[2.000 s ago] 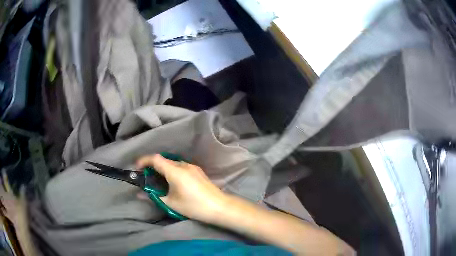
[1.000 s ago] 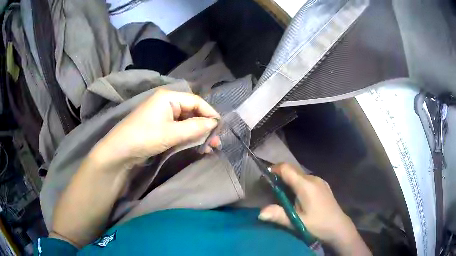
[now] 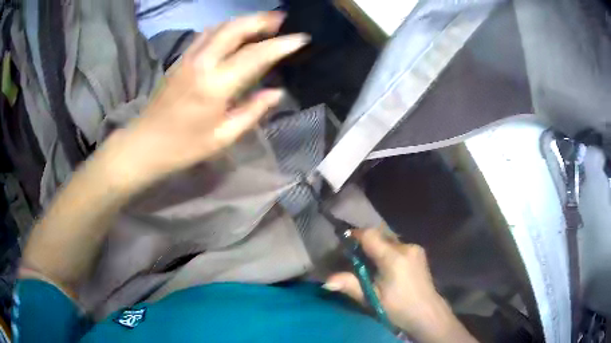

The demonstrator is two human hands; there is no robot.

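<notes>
A taupe garment piece (image 3: 254, 261) lies across the lap, with fine striped inner fabric (image 3: 301, 144) showing at its middle. A pale strip (image 3: 362, 141) runs from there up to the right. My left hand (image 3: 234, 80) is raised over the cloth at upper left, blurred, fingers apart and empty. My right hand (image 3: 395, 281) holds scissors by their green handles (image 3: 364, 275). The dark blades point up-left at the striped fabric beside the strip's lower end; their tips are blurred and I cannot tell whether they are closed on the cloth.
Gathered taupe garments (image 3: 100, 60) hang at upper left. More cloth (image 3: 469, 87) with a pale edge spans the upper right. A white table surface (image 3: 516, 194) with a wood-coloured edge is at right, with a metal fitting (image 3: 569, 171). Teal clothing covers the wearer's front at the bottom.
Two seconds ago only the right hand with the scissors showed. One second ago my left hand pinched the cloth edge; it has let go and moved up. The scissors stay near the striped fabric.
</notes>
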